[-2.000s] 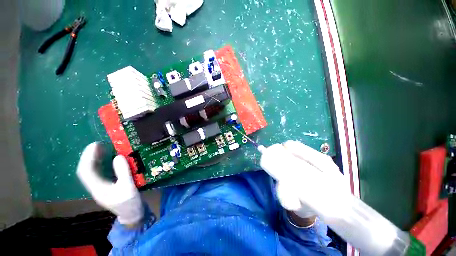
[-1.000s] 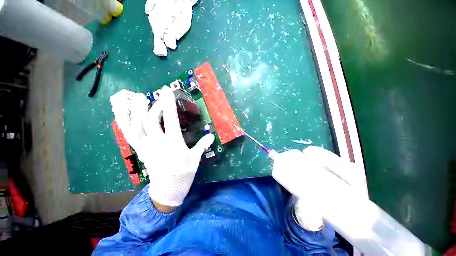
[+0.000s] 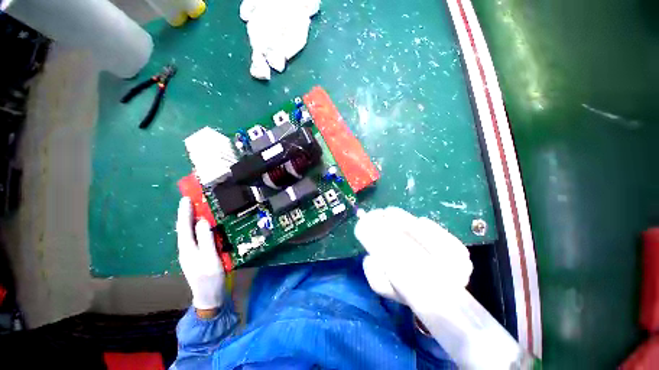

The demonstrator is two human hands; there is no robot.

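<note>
A green circuit board [image 3: 307,217] with a white ribbed block [image 3: 211,157], dark blocks and red-brown windings [image 3: 285,172] lies tilted on a red foam pad [image 3: 343,139], whose ends show at both sides. My left hand [image 3: 199,256], in a white glove, rests at the board's left edge; its fingers touch the pad and board side. My right hand [image 3: 412,253], gloved, is shut on the white glue dispenser [image 3: 466,327], whose rear points to the lower right. Its purple hub and thin needle [image 3: 354,207] are at the board's lower right corner; the tip is hard to make out.
Side cutters [image 3: 154,94] lie at the upper left of the green bench [image 3: 144,209]. A crumpled white cloth [image 3: 280,32] is at the top. White cylinders [image 3: 119,43], one yellow-capped, stand upper left. The conveyor [image 3: 592,166] with red-white edging is at the right, with red foam.
My left hand has moved from over the board to its left edge. The black square component it covered now shows the windings open beside it. The needle has moved left to the board's corner.
</note>
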